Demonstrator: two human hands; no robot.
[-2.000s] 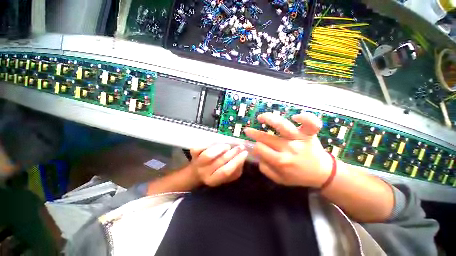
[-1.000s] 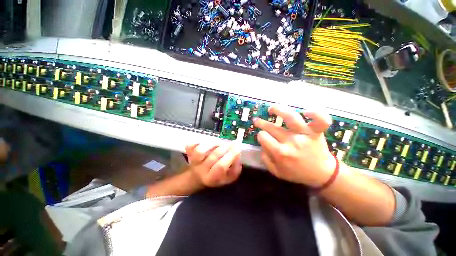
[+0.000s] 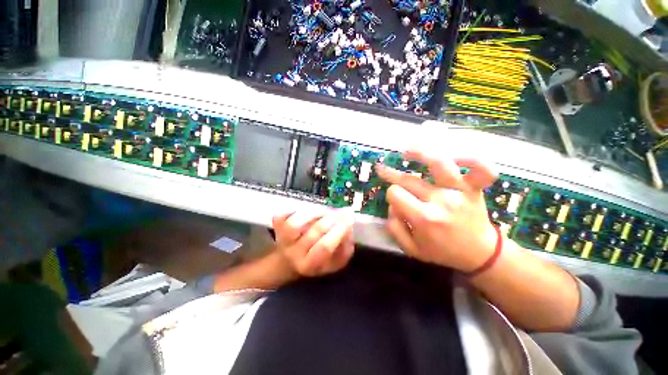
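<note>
A green circuit board panel [image 3: 343,176] with pale and yellow blocks lies in the conveyor channel, partly under my right hand. My right hand [image 3: 443,216] is over this panel, its index fingertip near a pale block and its other fingers spread; whether it pinches a small part cannot be seen. My left hand [image 3: 315,240] is curled at the near rail, left of my right hand, with its fingertips close together; any small part in them is hidden. Another circuit board panel [image 3: 183,143] lies to the left, across a dark gap.
Beyond the far rail [image 3: 307,110] is a black tray [image 3: 282,55] of mixed loose components. Yellow wires [image 3: 487,77] lie right of it, then a thin metal strip [image 3: 554,110] and a round metal object [image 3: 564,89]. The near rail [image 3: 220,196] runs before my body. A tan ring [image 3: 654,102] is far right.
The panels have shifted a little to the right along the channel. My right hand has moved slightly right with them. My left hand has moved slightly left and away from my right hand.
</note>
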